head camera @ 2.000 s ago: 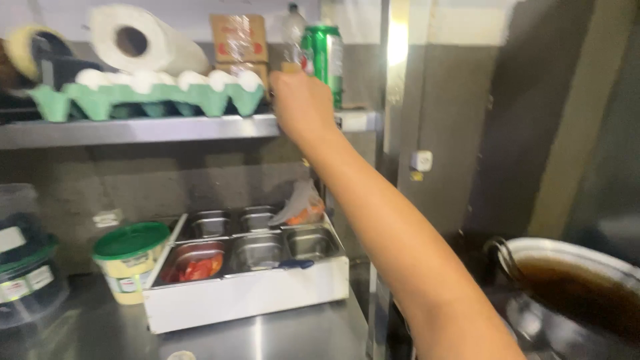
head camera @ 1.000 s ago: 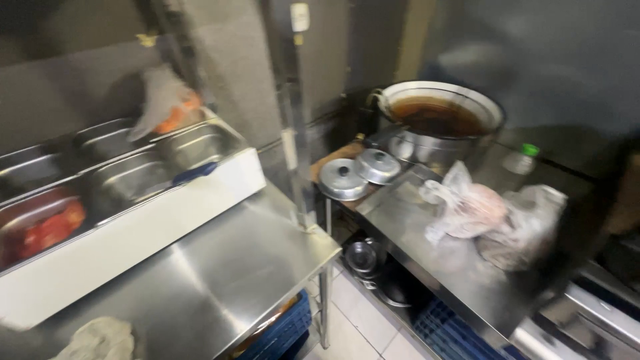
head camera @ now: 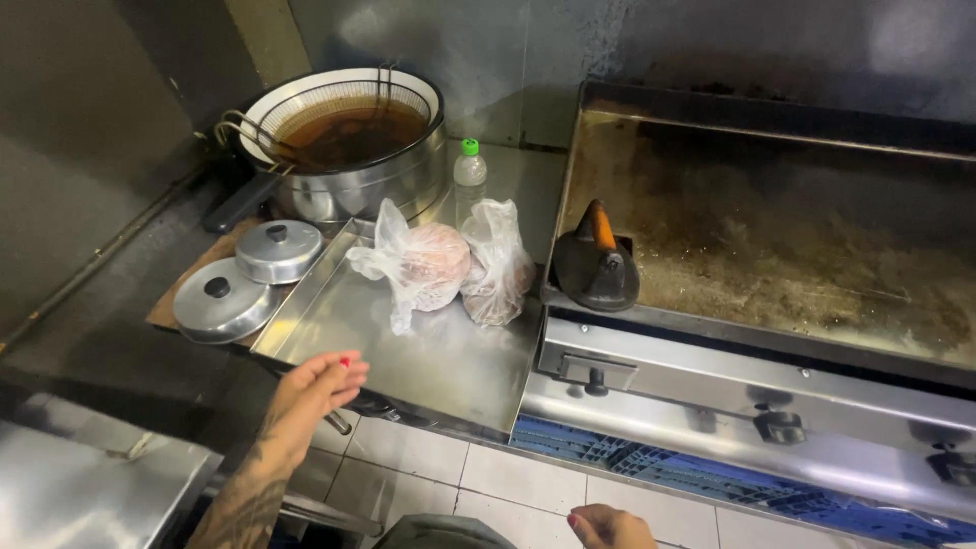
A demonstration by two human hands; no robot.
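Note:
My left hand (head camera: pixel 316 393) holds nothing, its fingers apart, just in front of the near left edge of a shallow metal tray (head camera: pixel 427 374). My right hand (head camera: pixel 610 526) is low at the bottom edge, below the griddle's front; its fingers are curled, and whether it holds something cannot be told. On the tray rest a knotted plastic bag of pinkish food (head camera: pixel 435 263) and, touching it on the right, a second bag with darker contents (head camera: pixel 499 286). A clear bottle with a green cap (head camera: pixel 470 171) stands behind them.
A large metal pot (head camera: pixel 366 187) of brown liquid, with a wire basket in it, stands back left. Two aluminium lids (head camera: pixel 278 248) lie on a board. A cast-iron press with a wooden handle (head camera: pixel 598 267) sits on the griddle's (head camera: pixel 770 229) left corner. A steel table (head camera: pixel 99 480) is lower left.
The view has swung right, from the shelf with eggs to the tray and griddle. An arm reached to that shelf two seconds ago; now both hands are low in view.

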